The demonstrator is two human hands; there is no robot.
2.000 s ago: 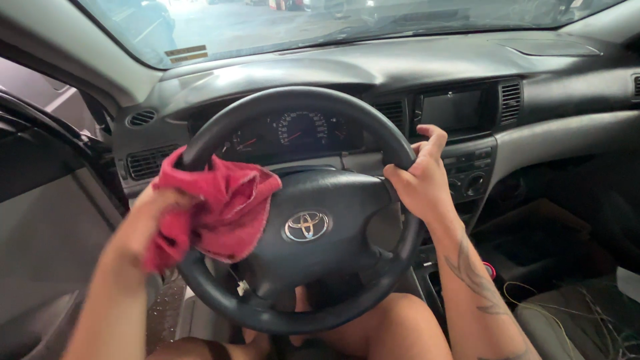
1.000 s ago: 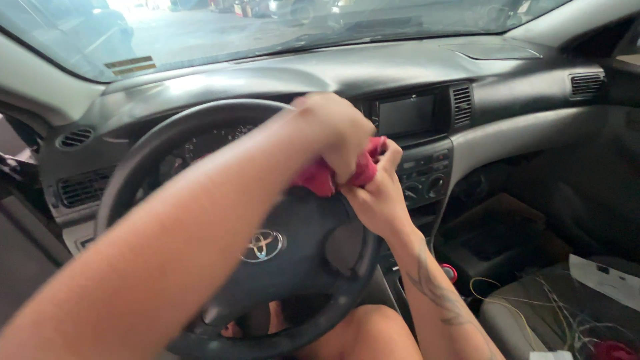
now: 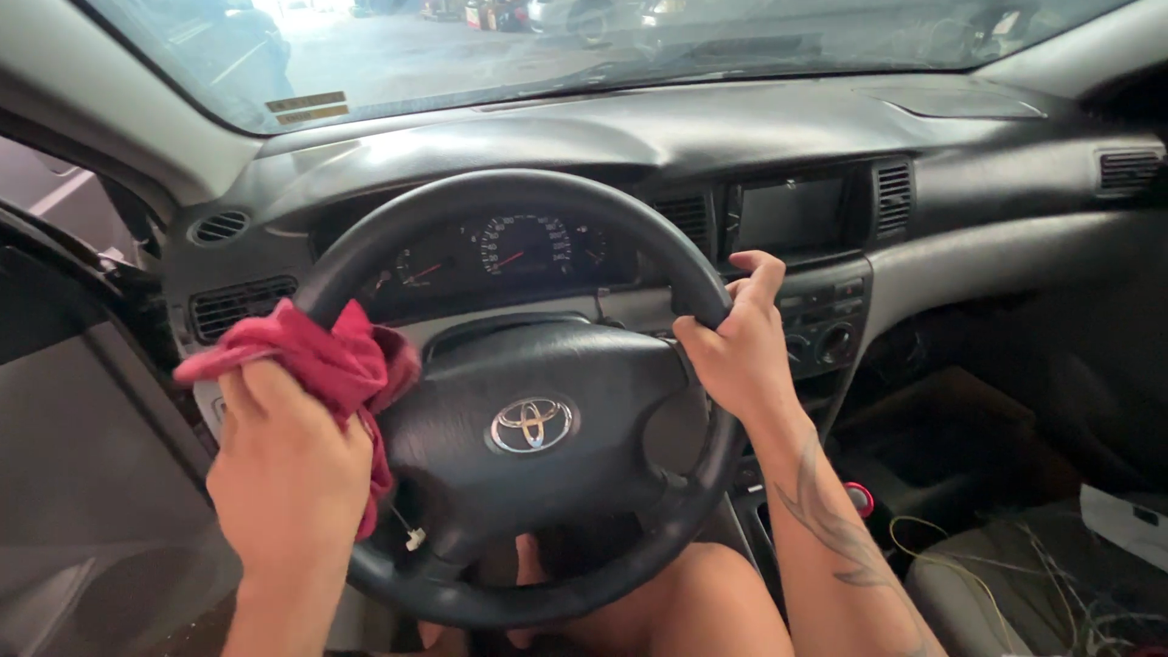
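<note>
My left hand [image 3: 287, 456] grips a crumpled red cloth [image 3: 338, 356], which is wrapped over the left side of the black steering wheel [image 3: 520, 187]. On the wheel's upper right rim, my right hand [image 3: 744, 351] holds on with thumb and fingers around it, the index finger raised. The wheel's hub [image 3: 584, 365] carries a Toyota emblem [image 3: 532, 425]. Below the hub on the left, a small white connector [image 3: 415, 538] hangs from a thin wire. Behind the wheel sits the instrument cluster [image 3: 511, 251]. The cloth and my left hand hide part of the left rim.
The dashboard [image 3: 757, 128] spans the front under the windshield. A dark display [image 3: 792, 214] and climate knobs [image 3: 835, 343] lie beyond my right hand. Loose wires [image 3: 967, 566] and a white panel [image 3: 1127, 529] rest on the passenger seat. The driver's door [image 3: 91, 438] is at the left.
My left hand and the cloth have moved from the upper right rim, beside my right hand, back to the left rim. My right hand holds the right rim as it did two seconds ago.
</note>
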